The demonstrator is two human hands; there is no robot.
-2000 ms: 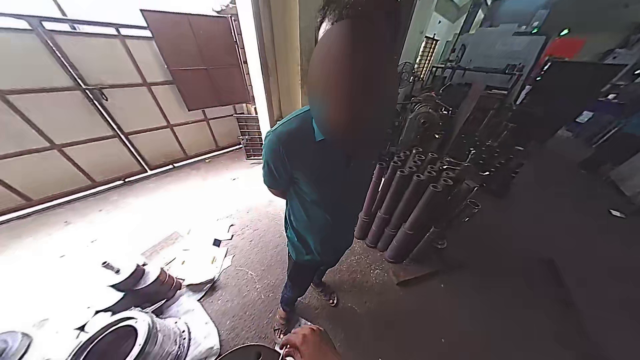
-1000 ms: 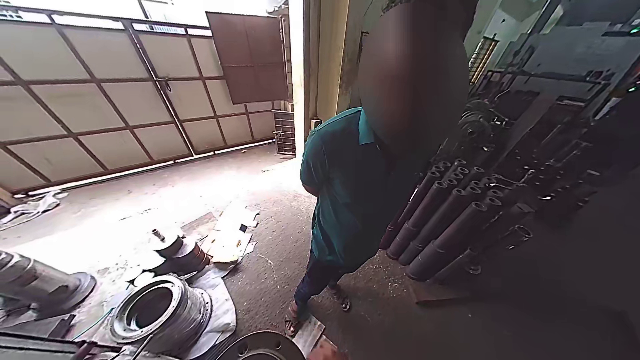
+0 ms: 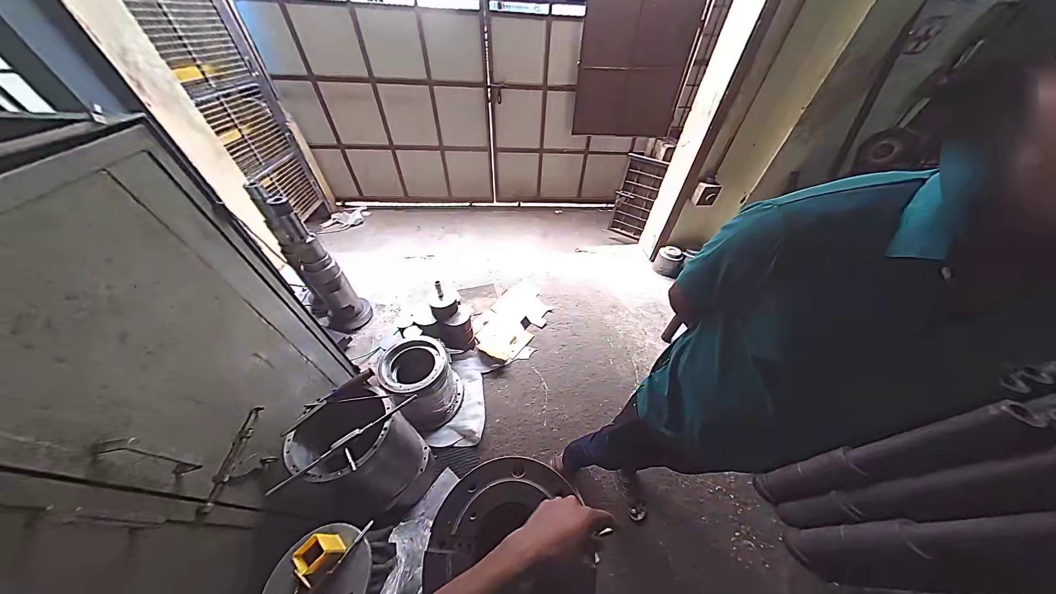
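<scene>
My right hand (image 3: 569,528) reaches in from the bottom over a round metal flange (image 3: 470,503) with bolt holes. Its fingers are curled at the flange's right side, and a small shiny piece (image 3: 606,532) shows by the fingertips; whether it is gripped is unclear. My left hand is out of view. To the left of the flange, a large metal cylinder (image 3: 396,462) stands with rods across its open top. A yellow block-like part (image 3: 318,554) lies on a round metal plate (image 3: 351,569) at the lower left.
A person (image 3: 759,313) in a teal shirt stands close on the right, beside long dark pipes (image 3: 924,528). A metal cabinet (image 3: 148,313) borders the left. Behind the cylinder are a ringed metal housing (image 3: 429,396), a stepped shaft (image 3: 322,272) and papers (image 3: 511,322). A closed gate (image 3: 412,107) spans the back.
The view has swung left, bringing the cabinet and large cylinder into sight. My right hand, unseen one second ago, is now visible over the flange.
</scene>
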